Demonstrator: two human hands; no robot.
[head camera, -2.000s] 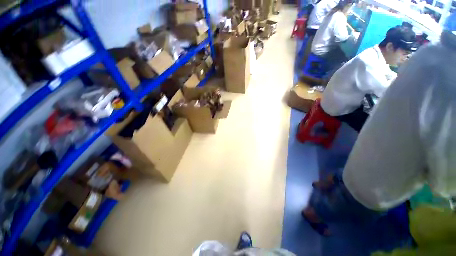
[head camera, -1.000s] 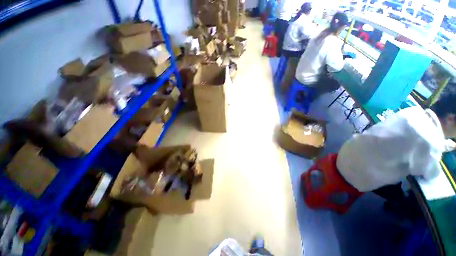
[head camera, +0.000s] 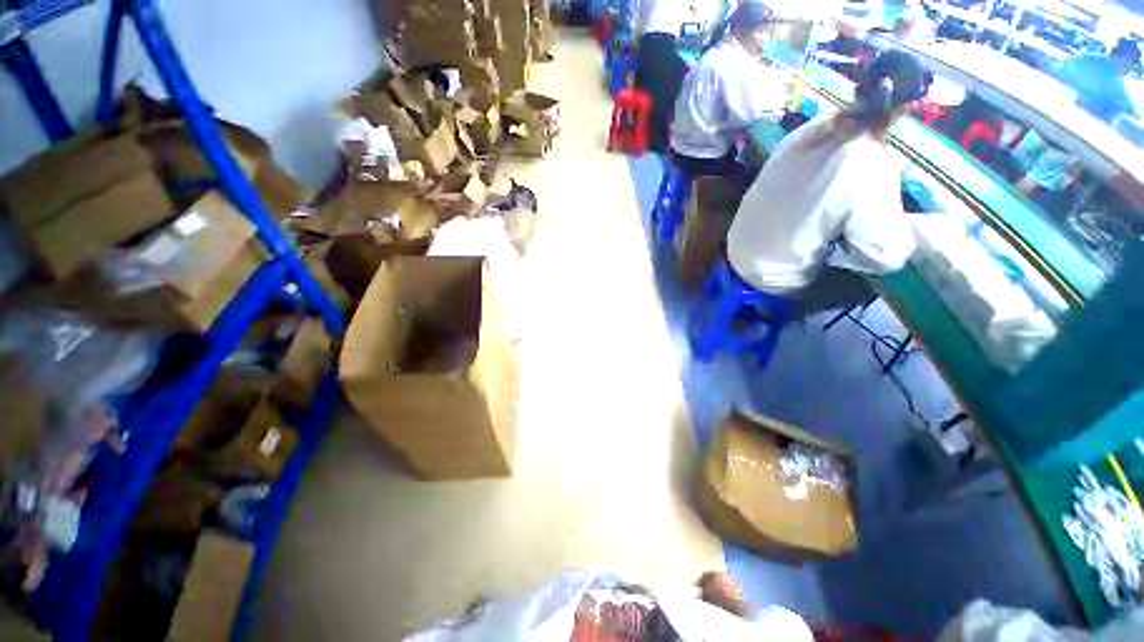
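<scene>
A whitish, crumpled plastic bag (head camera: 552, 617) with reddish-brown contents shows at the bottom edge, close to my body and cut off by the frame. A small skin-coloured patch beside its right part may be my right hand (head camera: 721, 592); its fingers and grip cannot be made out. My left hand is not in view. Ahead, a tall open brown carton (head camera: 439, 426) stands upright on the aisle floor. A low open carton (head camera: 784, 495) with clear plastic inside lies on the floor to the right.
A blue rack (head camera: 220, 138) with cartons and bags lines the left. More cartons (head camera: 427, 138) are heaped beyond. A person in white (head camera: 815, 201) sits on a blue stool (head camera: 740, 314) at the green bench (head camera: 953, 376). White cable-like items (head camera: 1106, 533) lie at the right. A red stool (head camera: 630, 122) stands farther ahead.
The view has moved forward along the aisle. The tall carton and seated people are nearer, and the near red stool has left view. More of the whitish bag shows at the bottom.
</scene>
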